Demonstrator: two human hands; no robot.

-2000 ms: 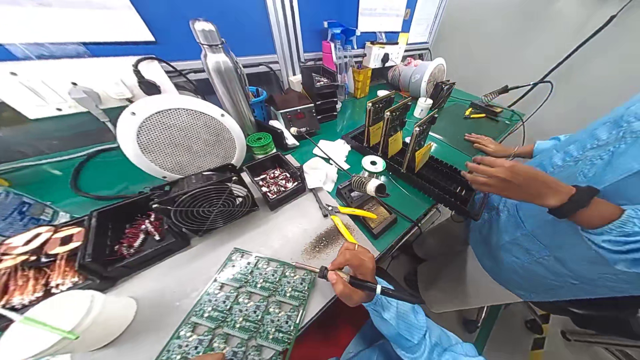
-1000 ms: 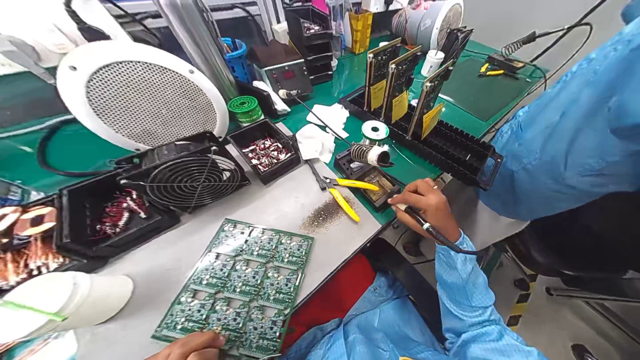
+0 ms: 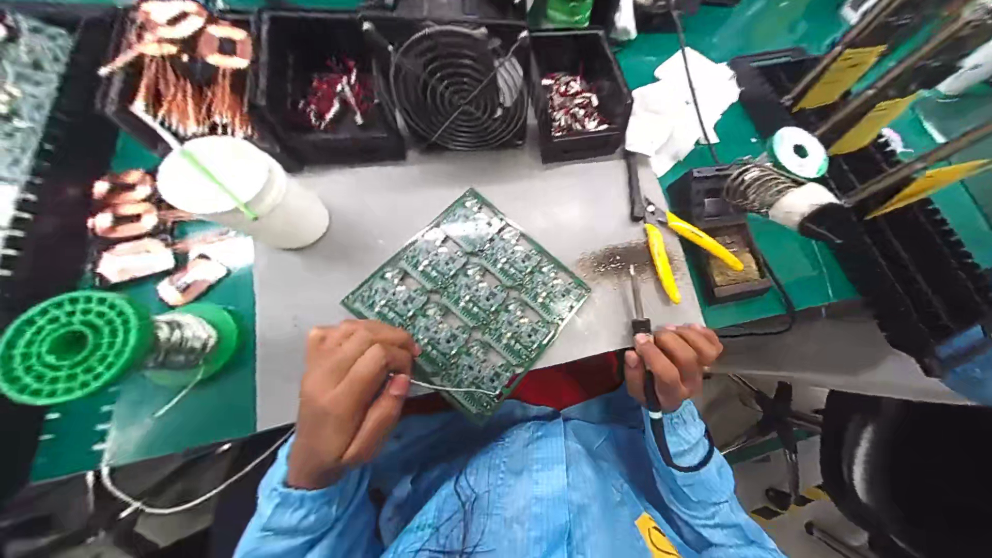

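Note:
My left hand (image 3: 353, 395) pinches a thin length of solder wire (image 3: 457, 388) between thumb and fingers, and the wire's end lies over the lower corner of a green panel of circuit boards (image 3: 473, 291). The panel lies turned like a diamond on the grey work surface. In my right hand (image 3: 673, 360) is a soldering iron (image 3: 639, 310), gripped by its handle with the tip pointing away from me, right of the panel. Dark crumbs (image 3: 620, 260) are scattered around the tip. Just beyond are yellow-handled cutters (image 3: 674, 232).
Black bins of wired parts (image 3: 337, 93) and red-and-silver pieces (image 3: 572, 105) flank a fan (image 3: 459, 87) at the back. Left are copper coils (image 3: 124, 217), a white container (image 3: 248, 194) and a green solder spool (image 3: 74, 346). Right stand an iron stand (image 3: 732, 256) and a black rack (image 3: 891, 263).
The view has swung down and left. The iron in my right hand has moved away from its stand to beside the panel. Solder wire now shows in my left hand.

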